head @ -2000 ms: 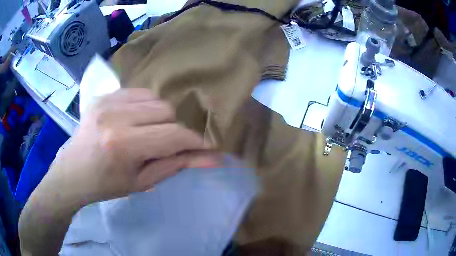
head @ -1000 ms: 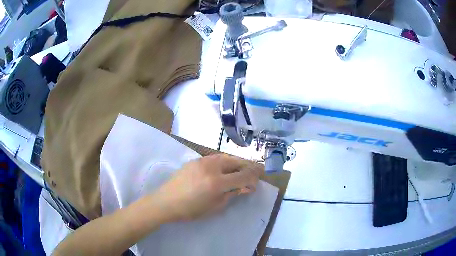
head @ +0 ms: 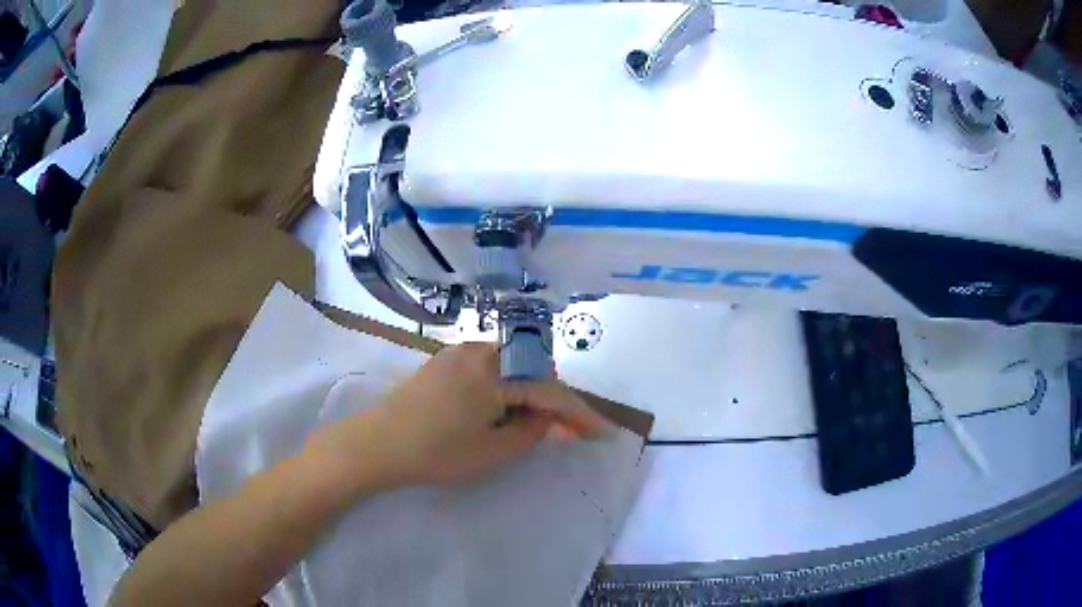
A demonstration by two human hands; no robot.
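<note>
My left hand (head: 475,415) reaches in from the lower left and grips the upper edge of a pale panel (head: 356,510), its fingers curled just below the needle area. A brown panel (head: 623,414) lies under the pale one and shows along its upper and right edges. The white sewing machine (head: 712,142) has a blue stripe. Its presser foot area (head: 522,338) is right beside my fingers, which partly hide the fabric there. My right hand is out of the picture.
Brown fabric pieces (head: 178,273) are heaped left of the machine head. A black rectangular object (head: 859,401) and a slim pale stick (head: 961,433) lie on the table below the machine arm. A marked strip (head: 807,581) follows the table's front edge.
The hand first moved the pale panel in the air, then laid it over brown fabric at the machine. The view has turned right and closer, and the fingers are now nearer the presser foot.
</note>
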